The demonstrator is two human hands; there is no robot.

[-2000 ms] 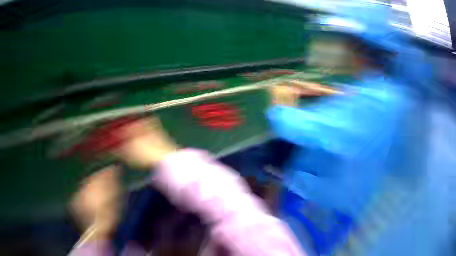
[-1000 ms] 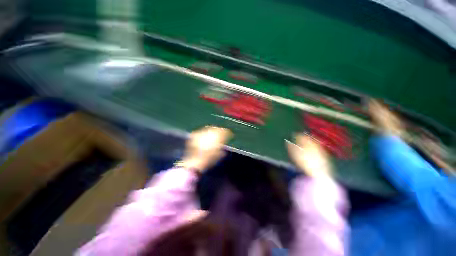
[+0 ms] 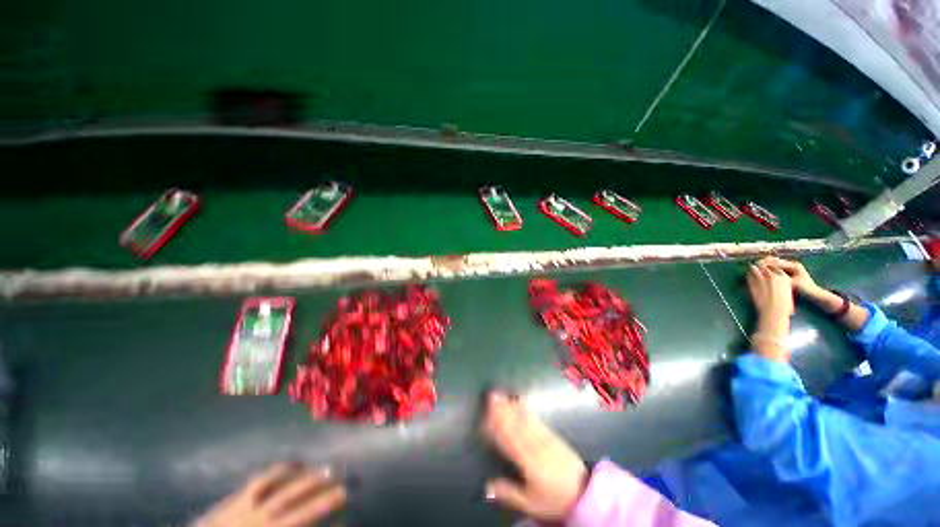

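Observation:
A handset (image 3: 258, 346) with a red rim and pale, green-marked inside lies on the dark green bench, left of a large heap of small red parts (image 3: 373, 353). A second red heap (image 3: 598, 340) lies further right. My left hand (image 3: 276, 500), cut off by the bottom edge, is low on the bench with fingers slightly apart; nothing shows in it. My right hand (image 3: 536, 456), in a pink sleeve, rests below and between the heaps, thumb apart from the fingers, with nothing visible in it. Its palm side is hidden.
A pale, worn ridge (image 3: 412, 270) runs along the bench. Beyond it, several red-rimmed handsets (image 3: 502, 208) lie on the green belt (image 3: 412, 223). At the right, a coworker in blue sleeves (image 3: 814, 412) has both hands (image 3: 775, 293) near the ridge.
The view has turned and come closer to the bench, and is sharper. The handset and both heaps now show clearly. Both my hands are lower in the picture, the left partly cut off.

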